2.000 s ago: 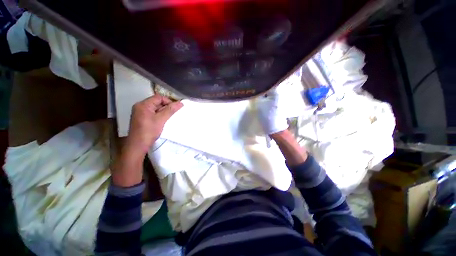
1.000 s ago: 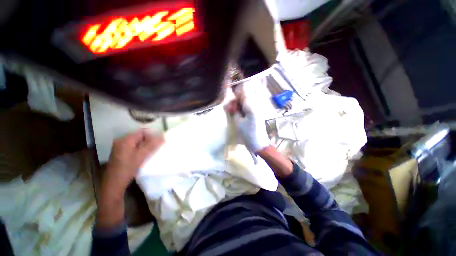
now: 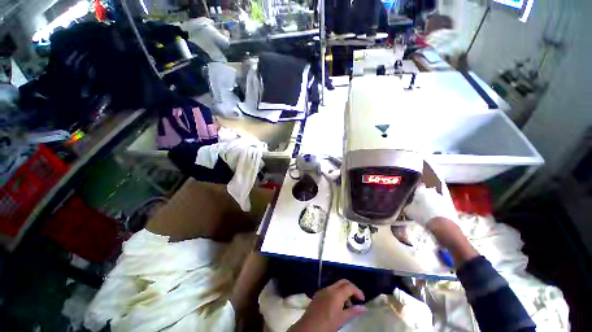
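Note:
The cream button attaching machine (image 3: 383,139) stands on the white table, its dark front (image 3: 382,194) showing red digits. Below its head is the round metal sewing point (image 3: 359,238) near the table's front edge. Cream-white cloth (image 3: 396,314) lies on the lap, cut off by the picture's bottom edge. My left hand (image 3: 332,306) is over the lap cloth, below the table edge, with thumb and fingers apart and no held thing visible. My right hand (image 3: 431,207), in a white covering, is at the right side of the machine head; its fingertips are partly hidden there.
Left of the machine are a button well with whitish bits (image 3: 313,219) and a dark well (image 3: 304,189). A grey cable hangs over the edge. A cardboard box (image 3: 201,211) and cloth heap (image 3: 159,282) are left, another heap (image 3: 542,292) right. A blue holder (image 3: 445,257) lies at right.
The view has lifted and now shows the whole machine and room. My left hand has moved off the tabletop to the lap. My right hand has moved from the cloth to the machine's right side.

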